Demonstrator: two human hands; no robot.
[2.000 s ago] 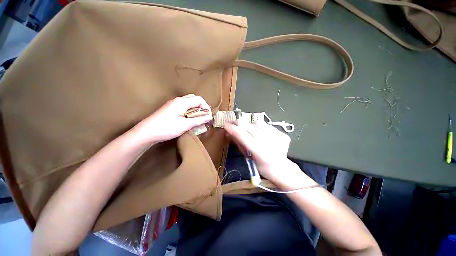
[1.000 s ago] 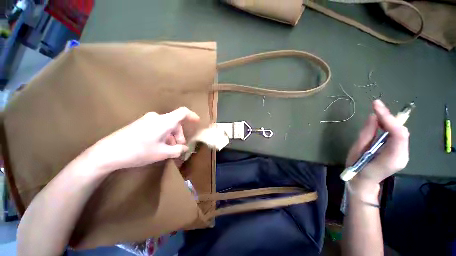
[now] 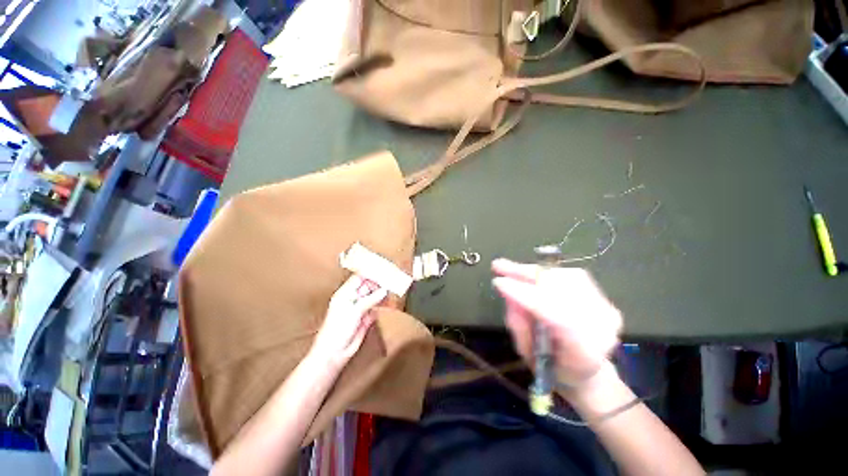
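Observation:
A tan bag body lies over the near left table edge, its opening to the right. My left hand is at the opening and holds a cream webbing tab between thumb and fingers. A gold-coloured metal clasp lies on the table just past the opening. My right hand is blurred, right of the bag and apart from it, and holds a pen-shaped trimming tool with a pale cord at its rear. Loose threads lie on the green table beyond my right hand.
Another tan bag with long straps lies at the far side, with a further tan bag behind right. A yellow-handled tool lies at the right. A red crate and cluttered shelving stand at the left.
The view has shifted, showing more of the far table and left side. My right hand left the webbing tab, swung right, and is now nearer the bag again. My left hand now holds the tab up flat.

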